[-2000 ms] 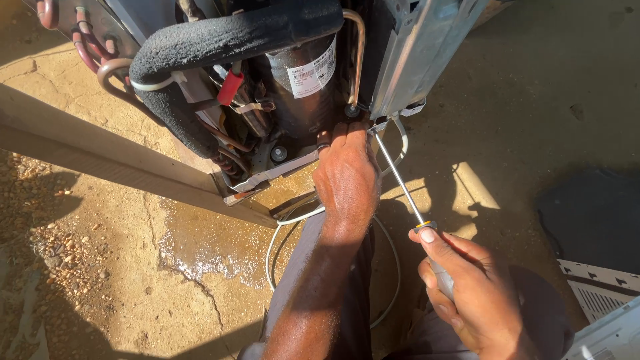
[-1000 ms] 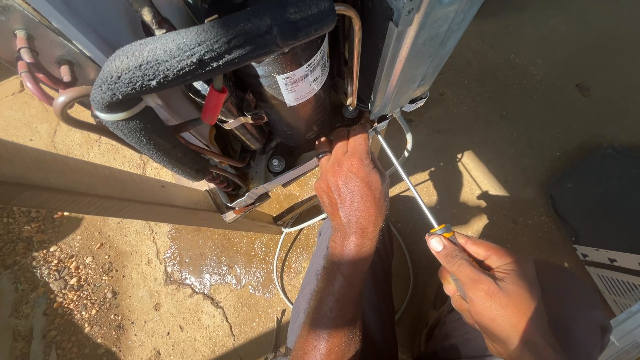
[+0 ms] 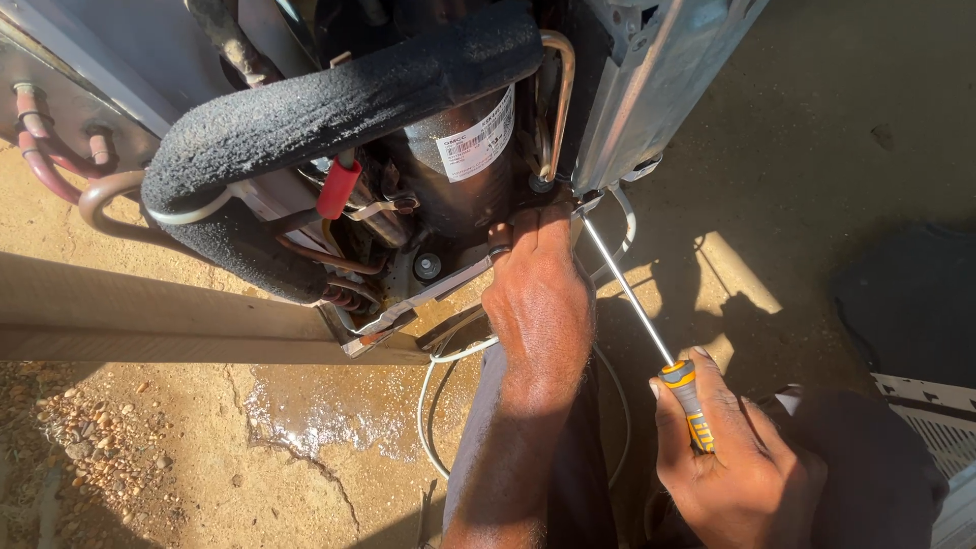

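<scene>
My right hand (image 3: pixel 736 450) holds a long-shaft screwdriver (image 3: pixel 629 293) by its grey and yellow handle. The screwdriver's tip meets the lower corner of a galvanised metal panel (image 3: pixel 648 91). Just left of that tip, my left hand (image 3: pixel 537 297) grips the edge of the unit's metal base pan (image 3: pixel 427 297), its fingertips hidden inside. Behind those fingers stands a black compressor (image 3: pixel 457 198) bearing a label. A foam-insulated pipe (image 3: pixel 335 107) curves in front of it, and a thin copper tube (image 3: pixel 564 99) runs down beside the panel.
A beige metal beam (image 3: pixel 152 309) crosses at the left under the unit. A white cable (image 3: pixel 427 412) loops below the base pan around my legs. Pebbles (image 3: pixel 99 450) and wet concrete (image 3: pixel 320 427) lie lower left. A slotted metal panel (image 3: pixel 930 419) is at the right edge.
The screwdriver stays at the panel's corner, while my right hand's fingers have shifted on its handle. My left hand remains at the base edge.
</scene>
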